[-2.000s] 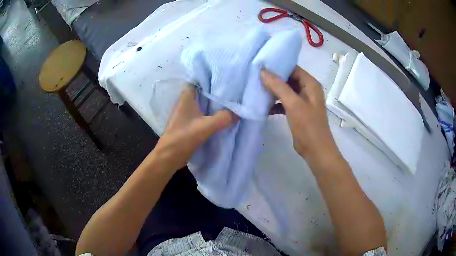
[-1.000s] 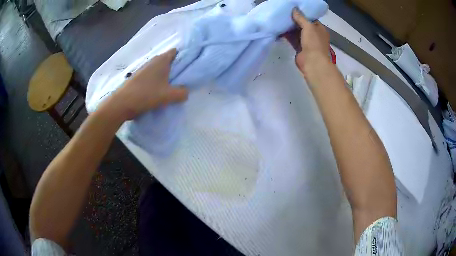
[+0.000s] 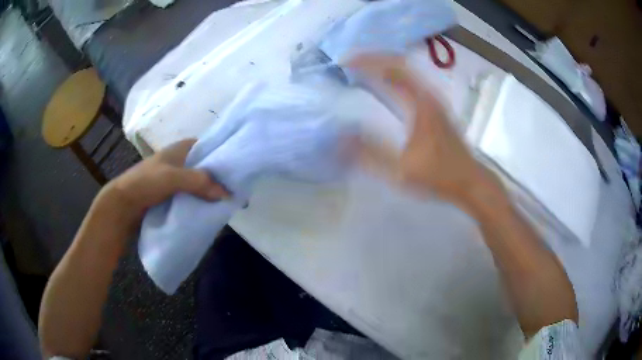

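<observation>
A light blue cloth bundle [image 3: 264,137] is over the left part of the white-covered table, its lower end hanging past the near edge. My left hand [image 3: 172,176] grips its left part, thumb on top. My right hand [image 3: 422,133] is blurred at the bundle's right end; whether its fingers hold the cloth cannot be told. A second light blue cloth piece [image 3: 391,28] lies beyond, near the table's far edge, apart from the first. A small greyish patch [image 3: 313,63] shows at its left end, too blurred to identify.
Red looped handles [image 3: 441,51] lie beside the far cloth. A grey straightedge [image 3: 549,81] runs along the far edge. A folded white stack [image 3: 542,151] lies at the right, with crumpled scraps [image 3: 630,271] beyond. A round wooden stool [image 3: 74,109] stands on the floor at left.
The blue cloth is now in two separate parts; one has come left and nearer with my left hand, the other stays at the far edge. My right hand has come back from the far edge.
</observation>
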